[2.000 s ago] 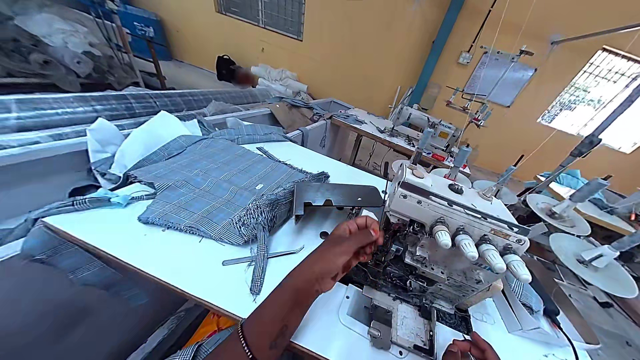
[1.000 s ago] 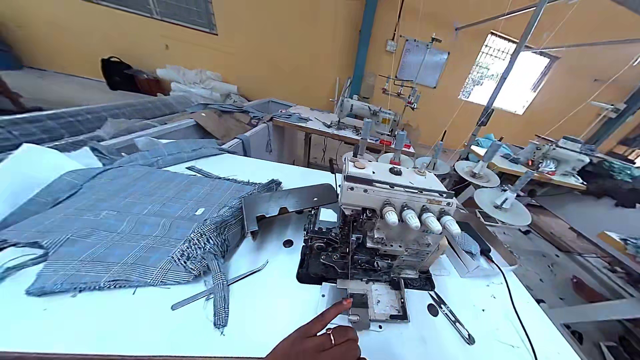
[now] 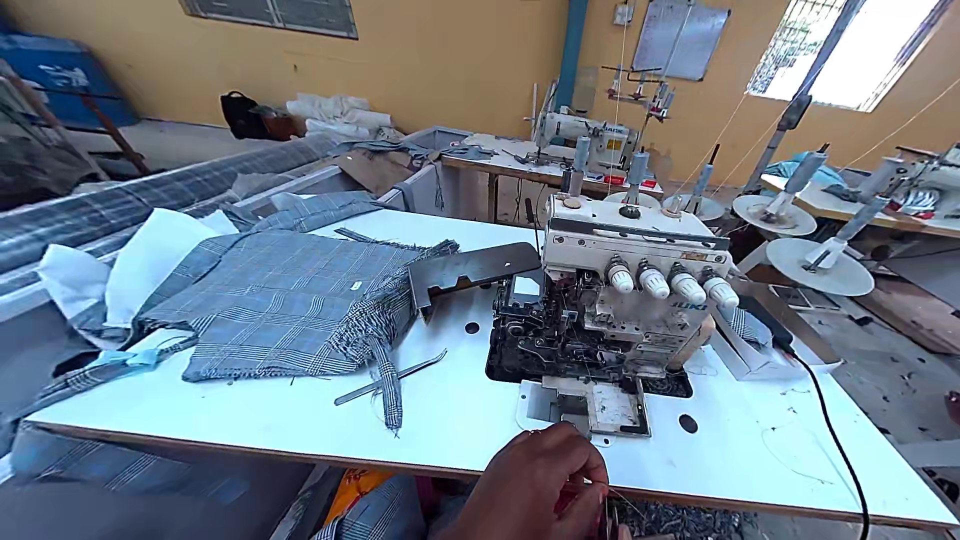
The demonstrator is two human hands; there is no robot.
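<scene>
My left hand (image 3: pixel 544 480), with a ring, is at the table's front edge, just below the overlock sewing machine (image 3: pixel 637 247). Its fingers are curled together; a fine thread and part of a red and metal object show beside them, and the grip is hidden. At the bottom edge a sliver of skin may be my right hand (image 3: pixel 624 532). The machine's front cover (image 3: pixel 476 268) is swung out to the left, baring the dark looper mechanism (image 3: pixel 536 337). Metal tweezers (image 3: pixel 360 391) lie left of the machine, partly beneath a strip of plaid fabric (image 3: pixel 388 382).
Plaid fabric pieces (image 3: pixel 277 300) are piled on the left of the white table (image 3: pixel 465 420). A black cable (image 3: pixel 832 427) runs down the right side. Thread cone stands (image 3: pixel 821 266) rise behind, with another sewing machine (image 3: pixel 592 139) farther back.
My left hand has come back from the machine's front plate toward the table edge, and its fingers have curled. The metal hand tool that lay right of the plate is gone from that spot.
</scene>
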